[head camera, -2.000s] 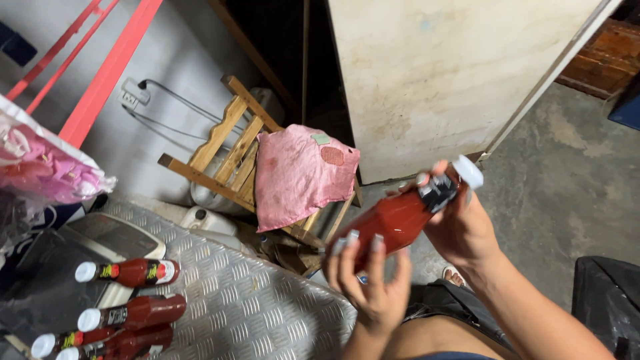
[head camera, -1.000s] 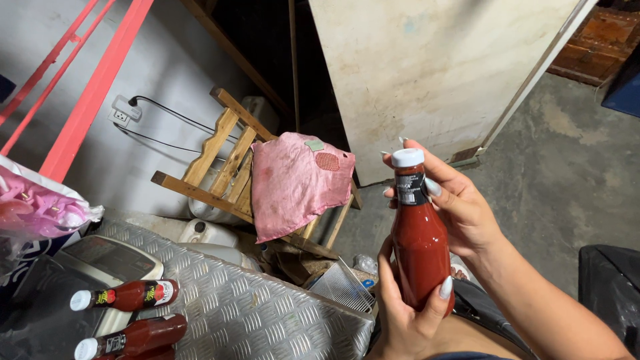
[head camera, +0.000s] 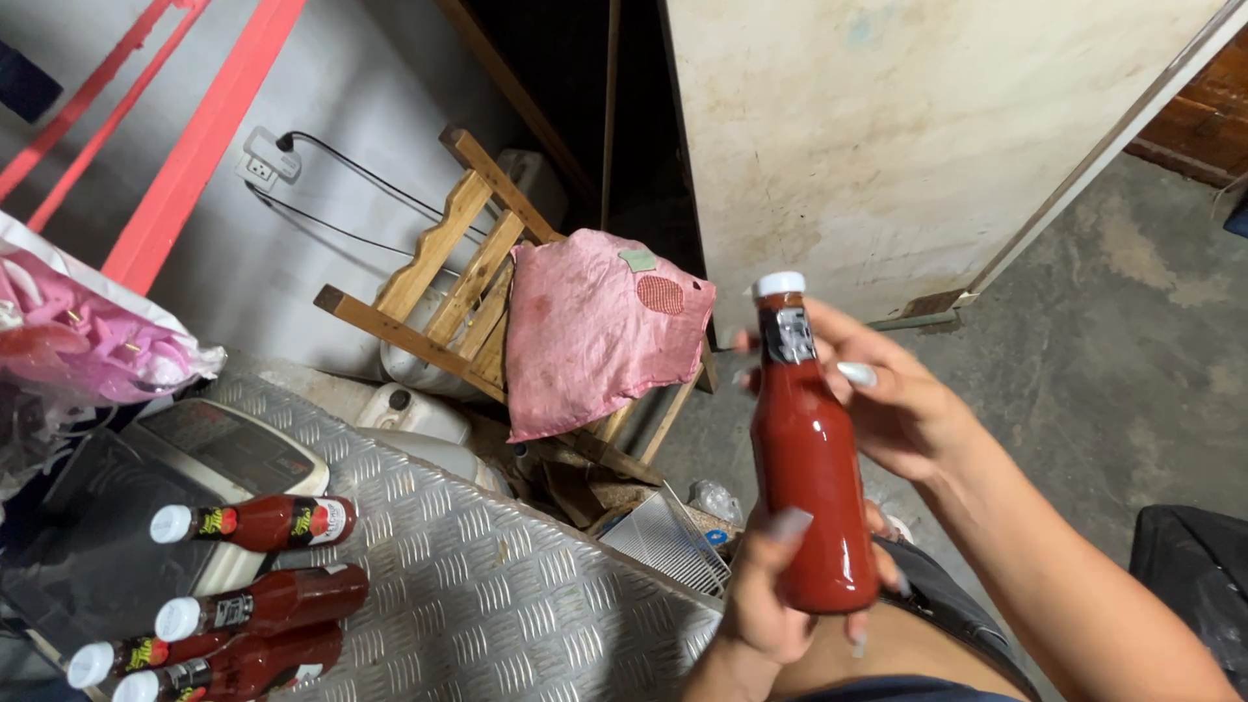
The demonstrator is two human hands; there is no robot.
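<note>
A glass bottle of red sauce with a white cap stands nearly upright between my hands. My left hand grips its lower body, thumb on the front and fingertips showing past the base. My right hand is at the neck and shoulder, its thumb beside the dark neck label and fingertips partly hidden behind the neck. At the lower left, several similar bottles lie on their sides on the metal surface, among them one with a bright front label and one just below it.
Diamond-plate metal table at lower left, bearing a scale. Behind it stands a wooden chair with a pink cushion. A plastic bag of pink items is at far left, a pale door panel at upper right.
The held bottle has gone from tilted, two seconds ago, to nearly upright. My right hand has shifted from around the cap to the neck and shoulder.
</note>
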